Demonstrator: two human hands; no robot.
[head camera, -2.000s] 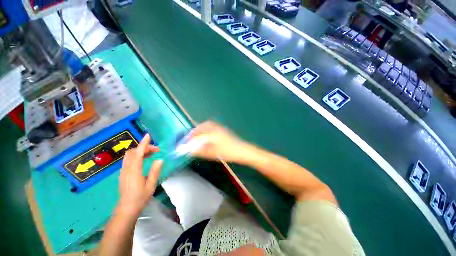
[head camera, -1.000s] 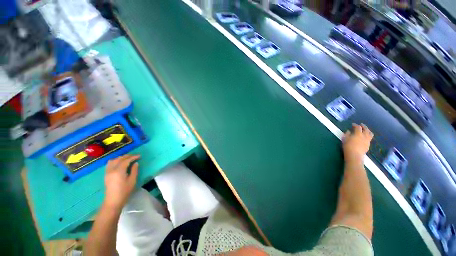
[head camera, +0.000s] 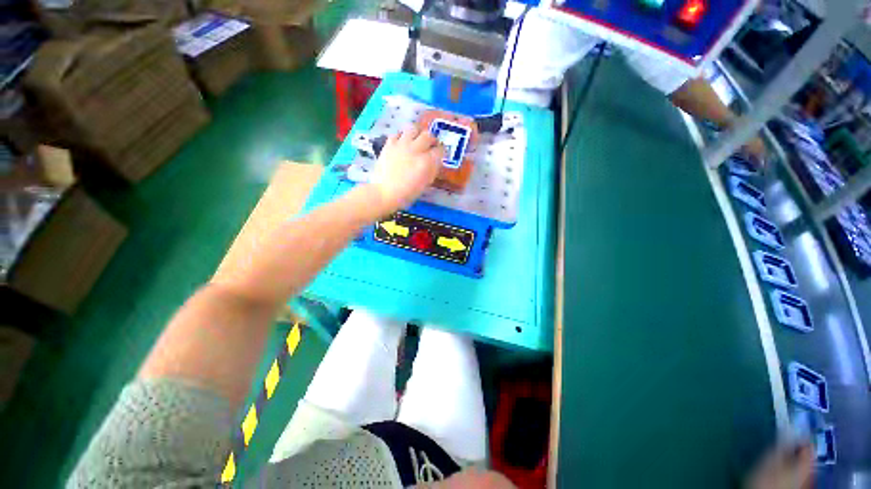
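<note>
A plastic housing (head camera: 451, 142) with a pale rim lies at the orange-brown fixture (head camera: 456, 180) on the perforated bed plate (head camera: 497, 181). My left hand (head camera: 411, 167) reaches over the bed plate, its fingertips at the housing's left edge, seeming to grip it. The press head (head camera: 458, 57) is above and behind the fixture. My right hand (head camera: 783, 470) is blurred and cut off at the lower right edge, close to a housing (head camera: 823, 443) on the conveyor belt. Whether it holds anything cannot be told.
The red emergency stop button (head camera: 421, 240) sits between yellow arrows. The control box (head camera: 659, 24) overhangs at the top. A post (head camera: 774, 95) rises beside the belt, with another person's arm (head camera: 702, 100) behind. Cardboard boxes (head camera: 115, 95) stand on the floor at left. More housings (head camera: 791, 310) line the belt.
The view has swung left. My left hand has moved from the press's front edge to the housing at the fixture. My right hand is still over the belt side, now lower in view.
</note>
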